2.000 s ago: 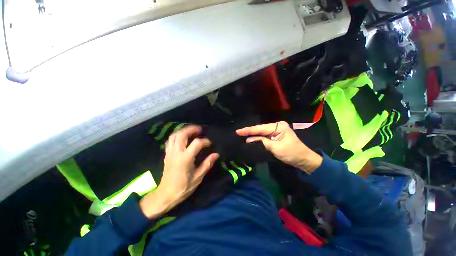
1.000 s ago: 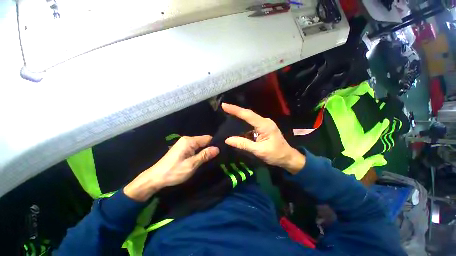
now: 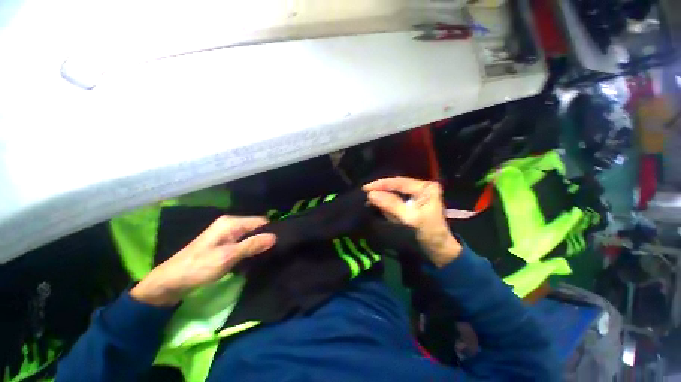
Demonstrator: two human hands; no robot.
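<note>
A black garment piece (image 3: 299, 257) with neon-green stripes and pale green parts lies over my lap, below the table edge. My left hand (image 3: 216, 250) pinches its black fabric at the left, thumb on top. My right hand (image 3: 414, 209) pinches the upper right edge of the black fabric between thumb and fingers. The fabric is stretched between both hands. Whether a separate black strip lies on it cannot be told.
The white table (image 3: 299, 112) runs across the top. Dark red snips (image 3: 448, 31) lie on it at the upper right. Another black and neon-green pile (image 3: 526, 216) is at the right, with an orange-red and white strip (image 3: 474, 207) beside it. A blue container (image 3: 556, 324) stands lower right.
My hands have moved apart, the left one leftward and the right one rightward, drawing the black fabric out between them. More pale green fabric shows at the lower left. The camera view has shifted.
</note>
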